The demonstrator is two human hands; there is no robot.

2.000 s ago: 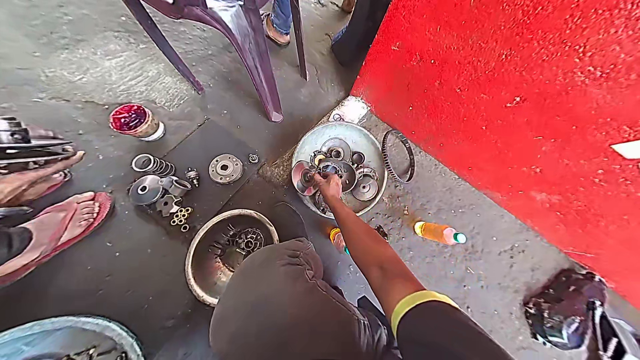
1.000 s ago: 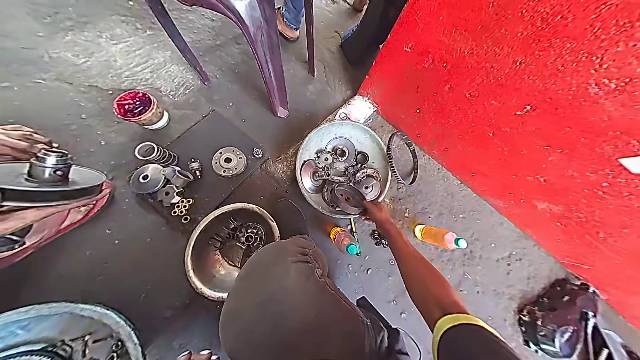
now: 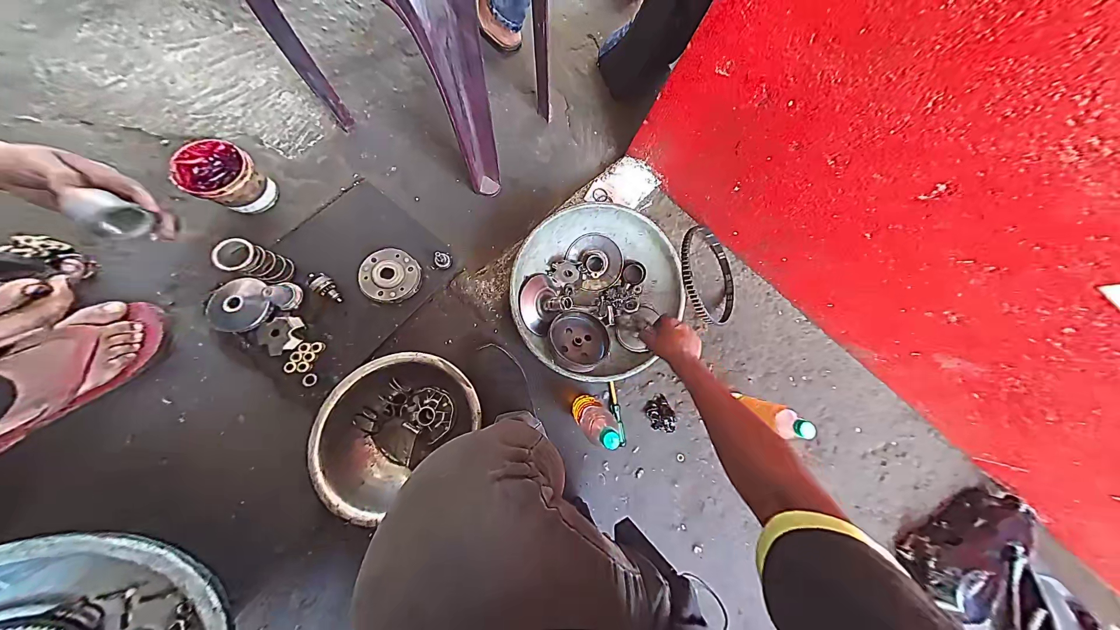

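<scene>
My right hand (image 3: 672, 339) reaches over the right rim of a round metal basin (image 3: 525, 350), its fingers at a round metal part (image 3: 637, 329); whether they grip it is unclear. In the basin lie a dark disc with holes (image 3: 578, 339), a pulley plate (image 3: 594, 261), a shiny conical disc (image 3: 535, 304) and several small metal parts. Just right of the basin, a toothed belt (image 3: 707, 275) rests on the floor. Below it are two small bottles with green caps, one by the basin (image 3: 598, 422), one partly behind my forearm (image 3: 777, 416). My left hand is not in view.
Left of centre are a second basin (image 3: 319, 446), a flanged disc (image 3: 389, 276), a coil spring (image 3: 254, 260) and an open tub (image 3: 210, 166). A co-worker's hand (image 3: 105, 197) holds a metal cylinder at far left. Chair legs (image 3: 468, 114) stand above; a red wall (image 3: 892, 157) rises right.
The dark disc that my right hand held at the basin's lower edge now lies inside it, and the hand has moved up along the right rim. The co-worker's hand now holds a cylinder.
</scene>
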